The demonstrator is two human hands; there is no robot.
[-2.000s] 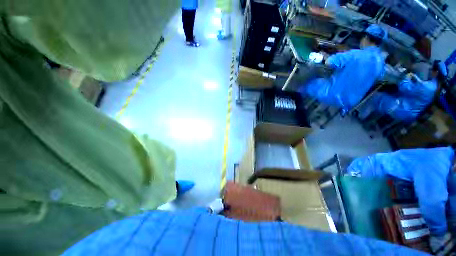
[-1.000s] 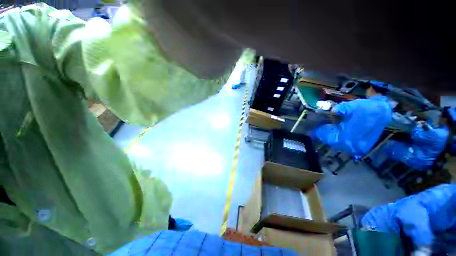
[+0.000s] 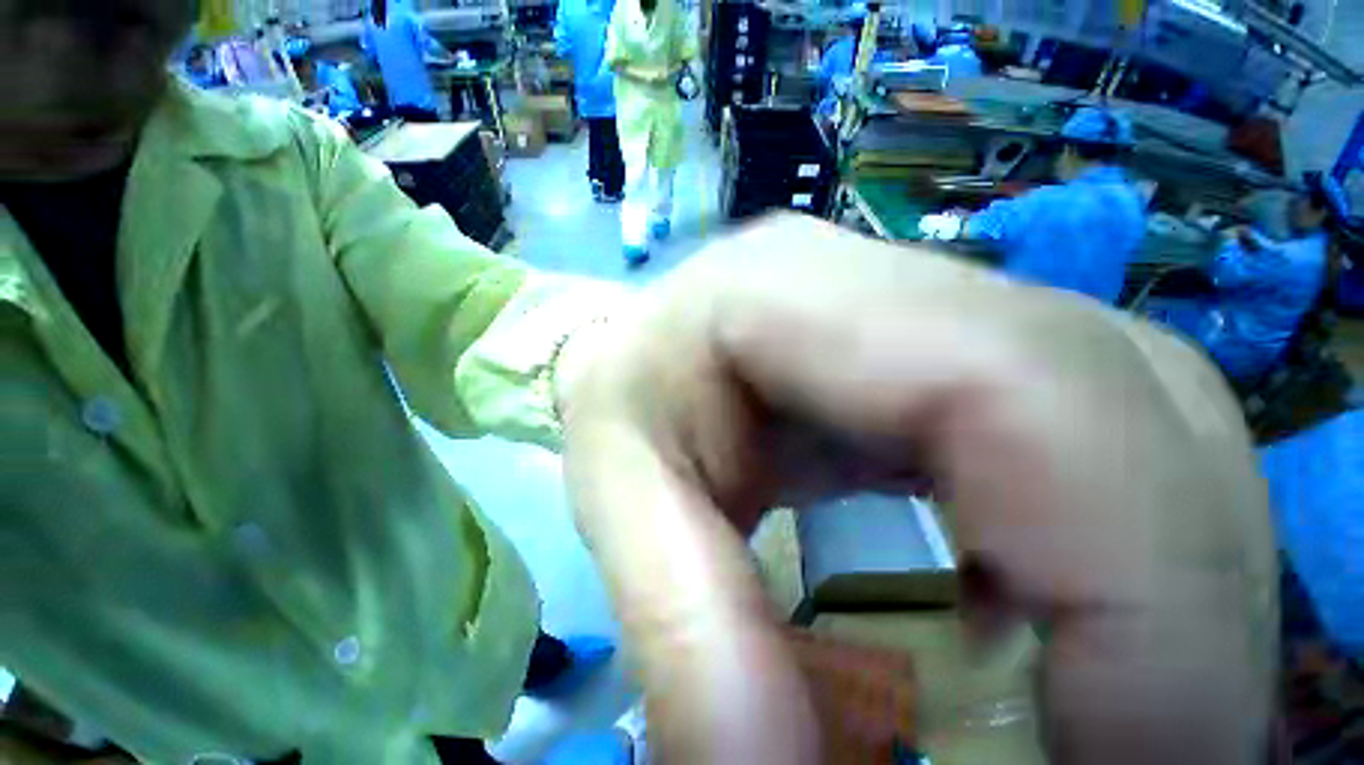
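Note:
Neither of my hands is in view. Another person's bare hand [image 3: 1137, 434] is very close to the camera, large and blurred, with its fingers curled downward. Its wrist comes out of a yellow-green sleeve [image 3: 479, 314] at the left. Behind the fingers, a reddish-brown board [image 3: 868, 680] shows in part near the bottom edge. An open cardboard carton [image 3: 980, 673] is beside it, partly hidden by the hand. A pale grey surface [image 3: 875, 535] shows inside the carton.
The person in the yellow-green smock [image 3: 225, 389] fills the left side, close by. An aisle [image 3: 576, 247] runs back past black crates [image 3: 775, 165]. People in blue smocks [image 3: 1062, 217] are at benches on the right. Another person in yellow-green [image 3: 651, 105] is in the aisle.
The view has tilted up and shows more of the aisle. The other person's hand now covers the centre and right; a dark blurred shape crossed the top right one second ago.

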